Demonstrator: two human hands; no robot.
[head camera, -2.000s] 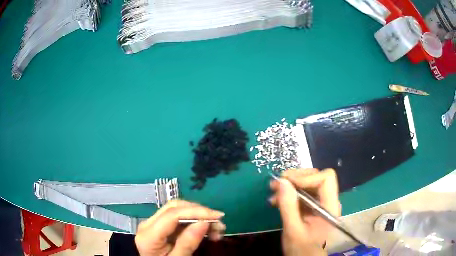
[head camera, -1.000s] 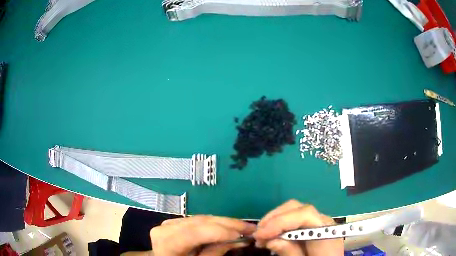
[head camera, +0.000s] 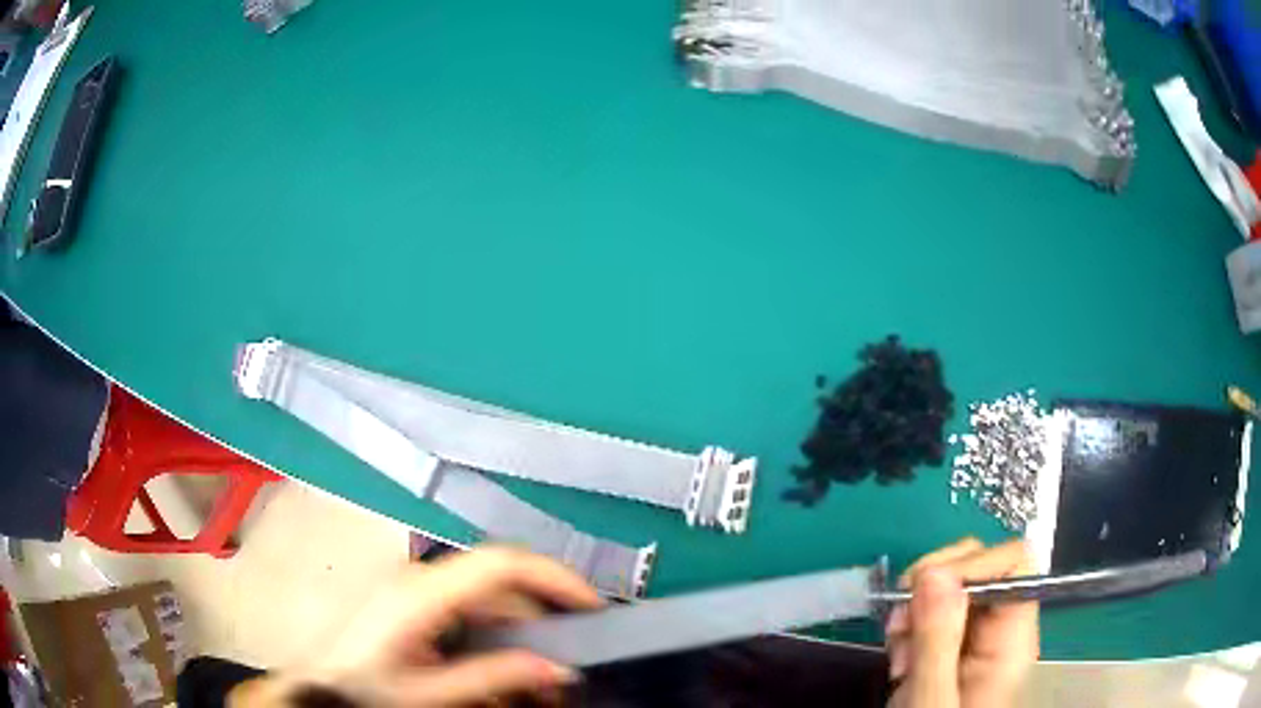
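My left hand, somewhat blurred, holds a silver mesh watch band between thumb and fingers near the table's front edge. The band stretches right, and its connector end is beside my right fingertips; touching or not is unclear. My right hand grips silver tweezers, which extend right over the black pad. Small silver pieces lie left of the pad, with a pile of black bits further left. Several bands lie overlapping on the green top, left of centre.
A large stack of bands lies at the far side. A black smartphone lies at the far left. A white strip and a yellow small tool are at the right. A red stool and cardboard box stand on the floor.
The view has shifted left. My hands, together a second ago, have moved apart, and a band now stretches between them. The tweezers still point right from my right hand.
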